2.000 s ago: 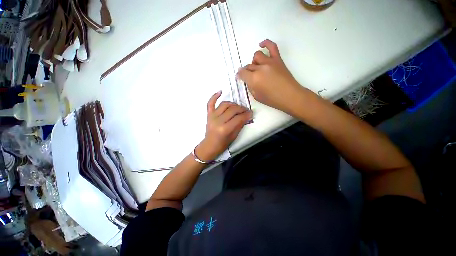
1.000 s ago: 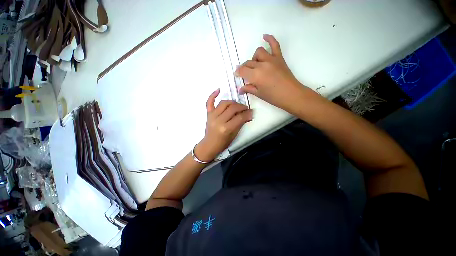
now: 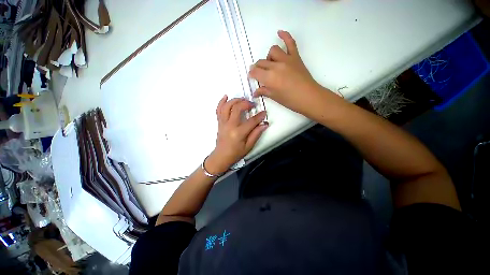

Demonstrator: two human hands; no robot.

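Large white-faced bag panels (image 3: 172,96) with thin brown edges lie overlapped on the white table. Narrow parallel bands, the panel edges (image 3: 236,43), run down their right side. My left hand (image 3: 233,126) rests at the near end of these bands, thumb and fingers slightly apart. My right hand (image 3: 282,80) is just above and right of it, its fingertips on the bands and its index finger raised. Whether a thin white cord is between the fingertips is too small to tell.
A fanned stack of panels (image 3: 105,177) lies at left. Brown strips with white ends (image 3: 59,37) lie at back left, near a white container (image 3: 43,115). Beyond the table edge (image 3: 413,67) are a scrap box (image 3: 389,102) with pale offcuts and a blue bin (image 3: 456,70).
My left hand's thumb and fingers have spread and its fingers have shifted at the band ends. My right hand has moved slightly up and left. The whole view has shifted a little.
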